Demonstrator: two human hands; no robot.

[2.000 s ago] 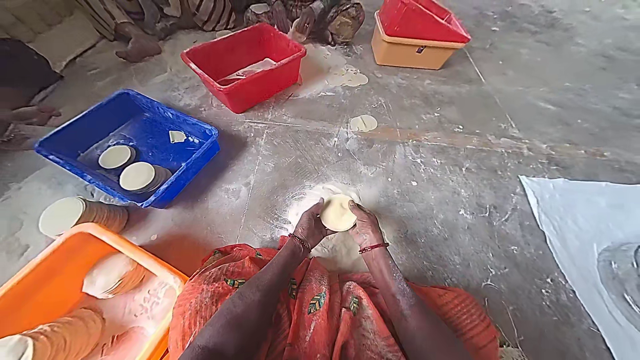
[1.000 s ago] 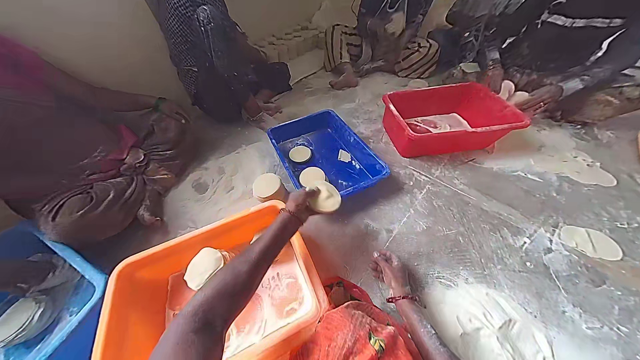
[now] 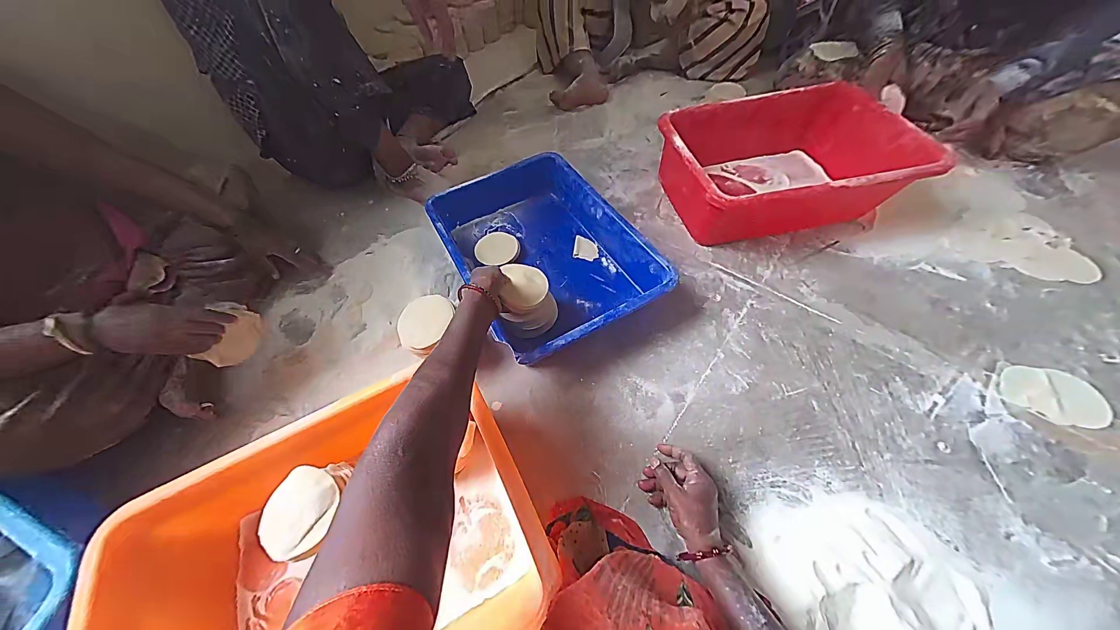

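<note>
My left hand (image 3: 490, 287) reaches into the blue plastic tray (image 3: 604, 306) and grips the edge of a round dough disc (image 3: 525, 287) at the top of a stack. Beside that stack, another dough disc (image 3: 497, 248) and a small white scrap (image 3: 585, 248) lie in the tray. My right hand (image 3: 684, 492) hangs over the floor near my lap, its fingers loosely curled with nothing seen between them. A further stack of dough discs (image 3: 425, 322) stands on the floor left of the tray. Below my left arm, the orange tub (image 3: 114, 542) holds more discs (image 3: 299, 513).
A red tub (image 3: 796, 206) stands at the upper right. White flour (image 3: 862, 569) covers the floor at lower right, with flat dough (image 3: 1054, 395) above it. A person's hand (image 3: 162, 329) holds a disc at left. Other people sit along the back.
Two seconds ago both hands held a disc together over the floor. My left hand has since moved to the blue tray with a disc, and my right hand has let go. The view has swung left.
</note>
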